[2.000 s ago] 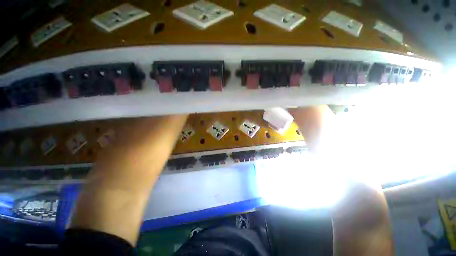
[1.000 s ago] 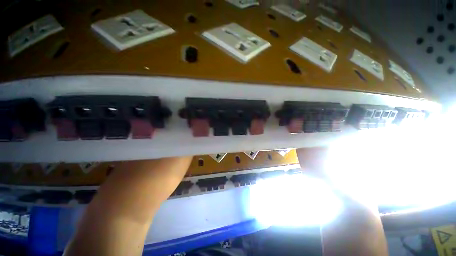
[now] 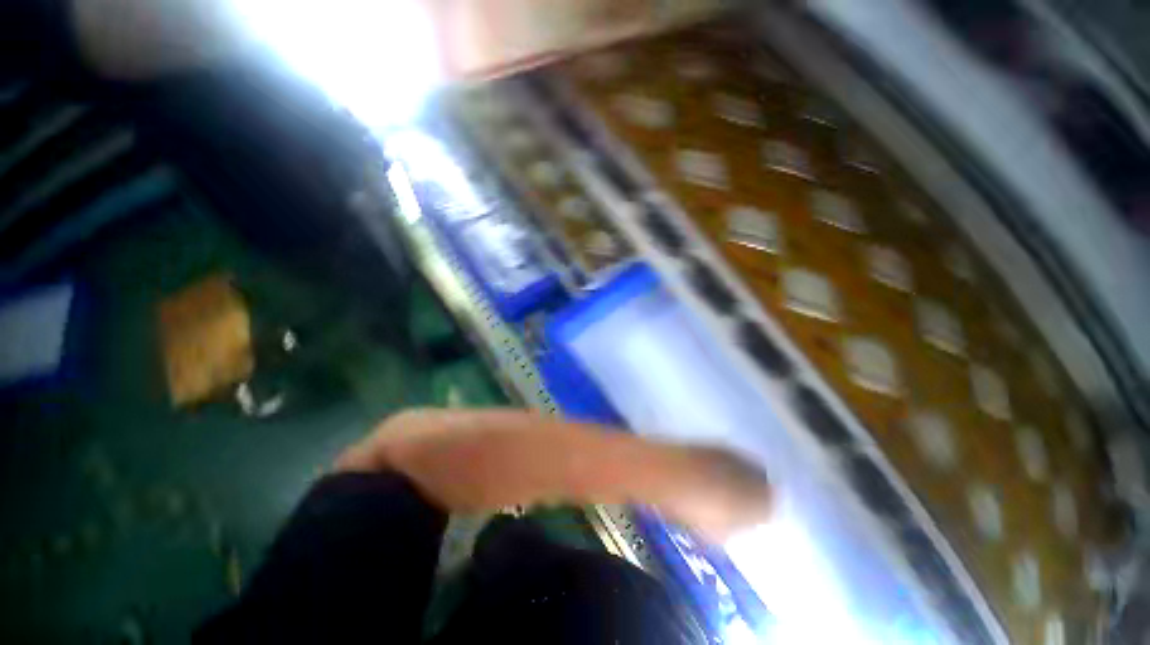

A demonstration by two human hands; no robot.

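The view is tilted and blurred. My left arm, in a dark sleeve, reaches from the lower left towards the rack. My left hand (image 3: pixel 725 494) is a blur at the edge of a bright glare, over a blue tray (image 3: pixel 603 306) with a pale bottom; its fingers and anything in them cannot be made out. A yellow-brown socket board (image 3: pixel 839 271) with rows of white sockets runs down the right side. Dark terminals (image 3: pixel 766 350) line its white edge rail. My right hand is not in view.
Another blue tray (image 3: pixel 527 297) with whitish contents lies beyond the first. On the green floor at left are an orange-brown square object (image 3: pixel 206 342) and a blue-edged pale tray (image 3: pixel 35 333). A blurred pinkish shape (image 3: pixel 561 28) crosses the top beside glare.
The view has swung left and tilted, bringing the floor into sight. Both arms reached under the upper shelf before; now only one arm shows, across the rack's lower edge.
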